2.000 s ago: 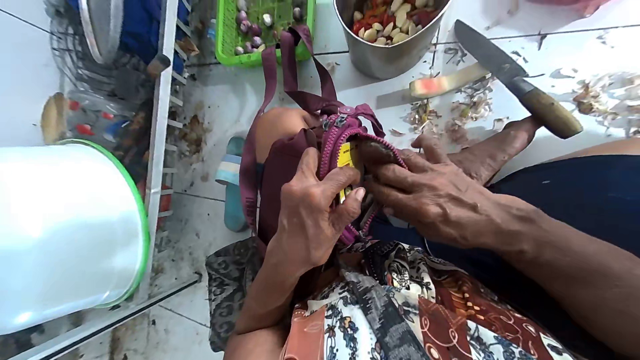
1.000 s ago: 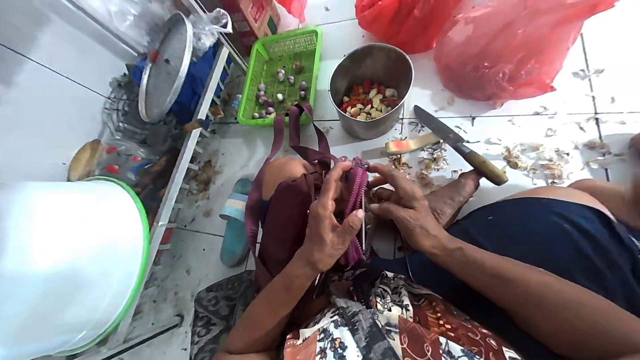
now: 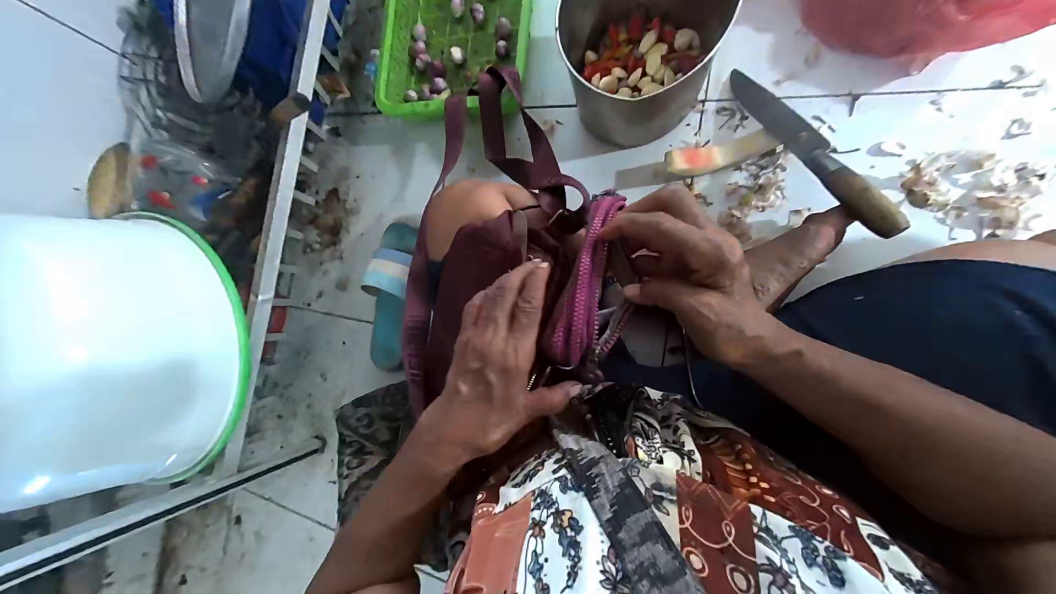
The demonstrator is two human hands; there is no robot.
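Note:
A maroon fabric bag (image 3: 478, 276) with long straps rests on my lap, its magenta zipper (image 3: 582, 285) running up the middle. My left hand (image 3: 499, 346) lies flat on the bag left of the zipper, fingers extended and thumb apart. With bent fingers, my right hand (image 3: 689, 268) pinches the bag's edge on the right side of the zipper. The inside of the bag is mostly hidden.
Beyond the bag are a green plastic basket (image 3: 386, 82) of shallots and a steel pot (image 3: 635, 120) of garlic and red chillies. A knife (image 3: 780, 115) lies by a wooden-looking piece (image 3: 718, 157) and garlic skins (image 3: 973, 186). A white bucket (image 3: 115, 355) stands left, near a teal slipper (image 3: 388, 313).
My left hand has come off the zipper edge and now lies on the bag's left part. The yellow item seen in the bag two seconds ago no longer shows.

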